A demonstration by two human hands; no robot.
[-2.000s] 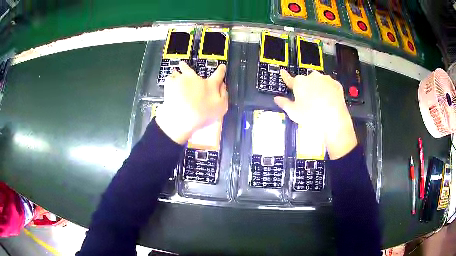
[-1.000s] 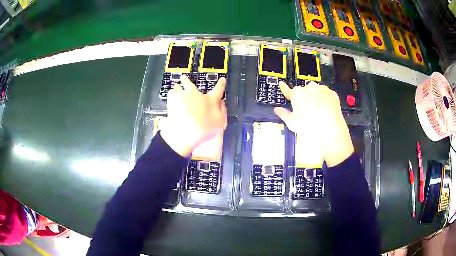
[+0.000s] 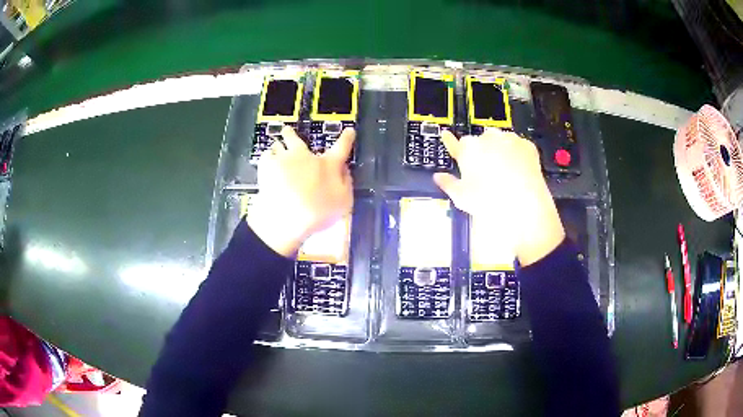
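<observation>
A clear blister tray (image 3: pixel 380 147) holds several keypad phones in two rows. My left hand (image 3: pixel 303 183) lies over the two upper-left phones, fingertips on the keypads, thumb on the second phone (image 3: pixel 335 96). My right hand (image 3: pixel 498 183) lies over the upper right pair, thumb on the keypad of one phone (image 3: pixel 430 98), fingers on the keys of its neighbour (image 3: pixel 489 102). The upper-row screens are dark. Lower-row screens glow white, as on the lower middle phone (image 3: pixel 424 244). A face-down phone (image 3: pixel 553 122) with a red disc sits upper right. My hands partly hide the lower phones.
A green conveyor belt (image 3: pixel 375 28) with a pale edge runs behind the tray. At right are a pink round fan (image 3: pixel 710 163), a red pen (image 3: pixel 684 273), a thinner white and red pen (image 3: pixel 670 301) and a dark device (image 3: pixel 705 305). Red cloth (image 3: pixel 24 354) shows at lower left.
The other tray of face-down phones on the belt has left the view. The near tray and my hands appear slightly further left. My hands keep nearly the same pose on the keypads.
</observation>
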